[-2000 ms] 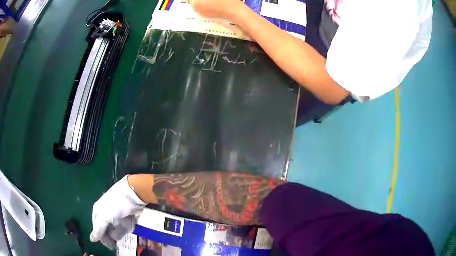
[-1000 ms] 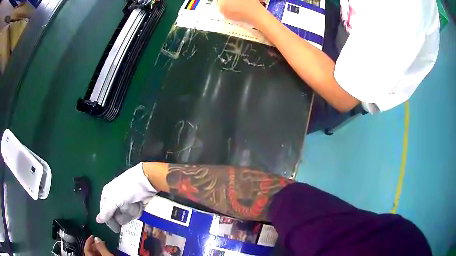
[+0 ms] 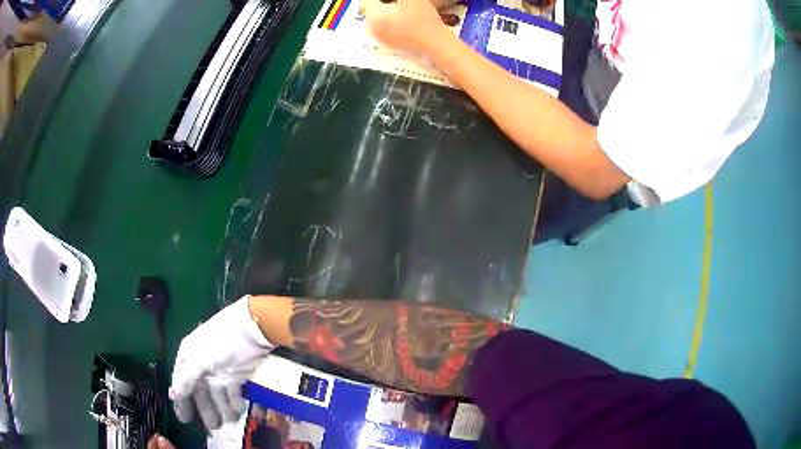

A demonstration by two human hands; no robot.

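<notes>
A black housing (image 3: 114, 386) with a pale bar and thin white wires lies at the lower left, cut off by the bottom edge. A black cord with a chunky plug (image 3: 152, 292) lies beside its upper end. My right hand (image 3: 215, 364), in a white glove, hangs just right of the housing with fingers apart and nothing visible in it. My left hand (image 3: 161, 441) is bare and shows only as fingertips at the bottom edge, beside the housing. Its grip is hidden.
Another black housing (image 3: 215, 83) lies farther up the green surface. White covers (image 3: 46, 267) lie at the left. A scuffed dark worktable (image 3: 395, 193) and printed sheets (image 3: 351, 410) are to the right. A neighbouring person's bare arm (image 3: 518, 110) reaches over the far sheet.
The near housing has come into view at the lower left, while the far housing has shifted up in the picture. The gloved fingers have spread and lowered a little.
</notes>
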